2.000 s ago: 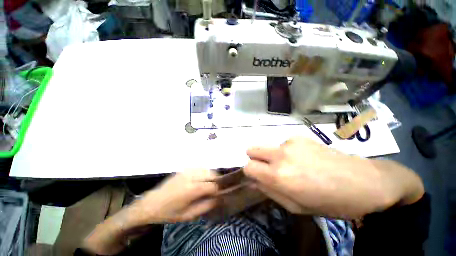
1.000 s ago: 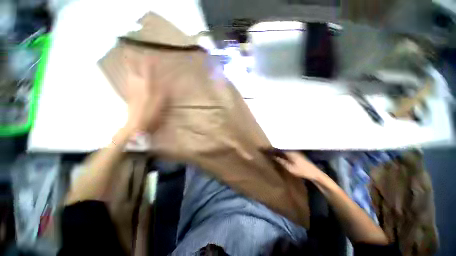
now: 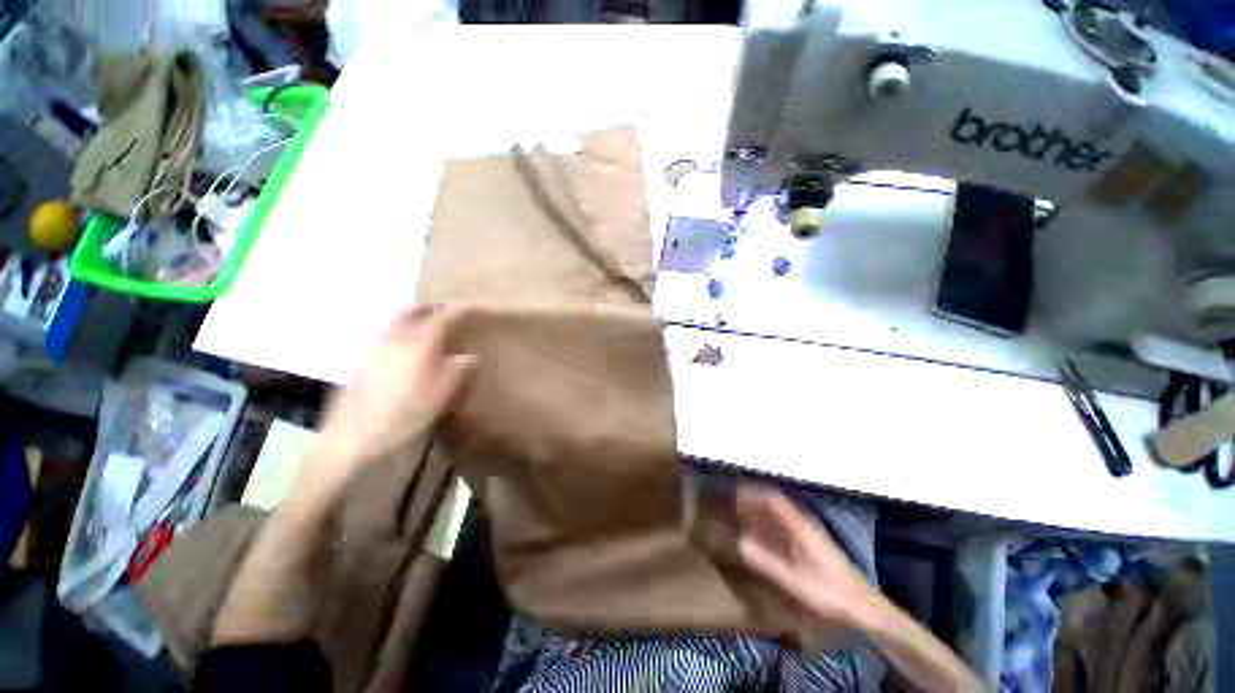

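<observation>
A brown cloth panel (image 3: 555, 393) lies partly on the white table left of the needle area and hangs over the near edge toward my lap. A darker seam line runs across its far part. My left hand (image 3: 413, 372) is on the cloth's left edge, thumb over a folded part. My right hand (image 3: 786, 548) is blurred at the cloth's lower right end and holds it near my lap. The "brother" sewing machine (image 3: 948, 122) stands at the right. Its presser foot area is brightly lit, beside the cloth.
A dark phone-like rectangle (image 3: 986, 257) lies on the machine bed. Thread snips (image 3: 1094, 417), scissors (image 3: 1215, 467) and a tan strip (image 3: 1199, 431) lie at the right. A green basket (image 3: 257, 224), a white crate (image 3: 95, 501) and cut pieces (image 3: 352, 555) are at the left; a brown pile (image 3: 1138, 630) is lower right.
The view has shifted left. The cloth lies straighter, its near part folded and drooping at the table edge. My left hand has moved from the cloth's middle to its left edge.
</observation>
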